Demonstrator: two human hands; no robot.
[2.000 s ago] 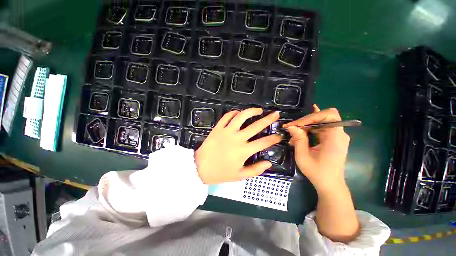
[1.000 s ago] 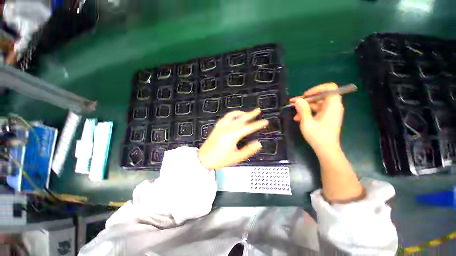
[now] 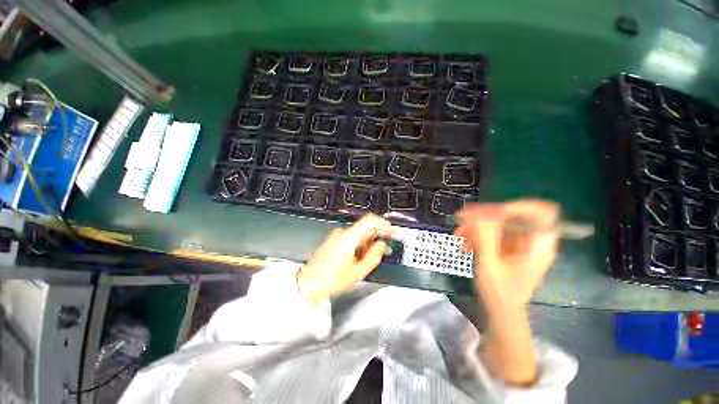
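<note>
My left hand [image 3: 340,259] holds a small black watch housing [image 3: 389,251] by its left side, at the left end of the white dotted sticker sheet [image 3: 441,252]. The sheet lies along the near edge of the black blister tray [image 3: 272,207]. My right hand [image 3: 512,245] is blurred at the right end of the sheet and holds the tweezers [image 3: 574,230] like a pen; their tip is not clear. The tray holds housings in most pockets. One pocket [image 3: 451,136] in the right column has no housing.
Stacked black trays [image 3: 619,189] stand at right, with a blue bin [image 3: 648,335] below. Spare sticker sheets [image 3: 173,166], a pale strip [image 3: 110,146] and a blue board [image 3: 59,162] with wires lie at left. A metal bar [image 3: 98,49] crosses the upper left.
My left hand has moved off the tray toward the sheet and now holds a housing. My right hand has come down beside the sheet. The right-column pocket has lost its housing. The view has shifted.
</note>
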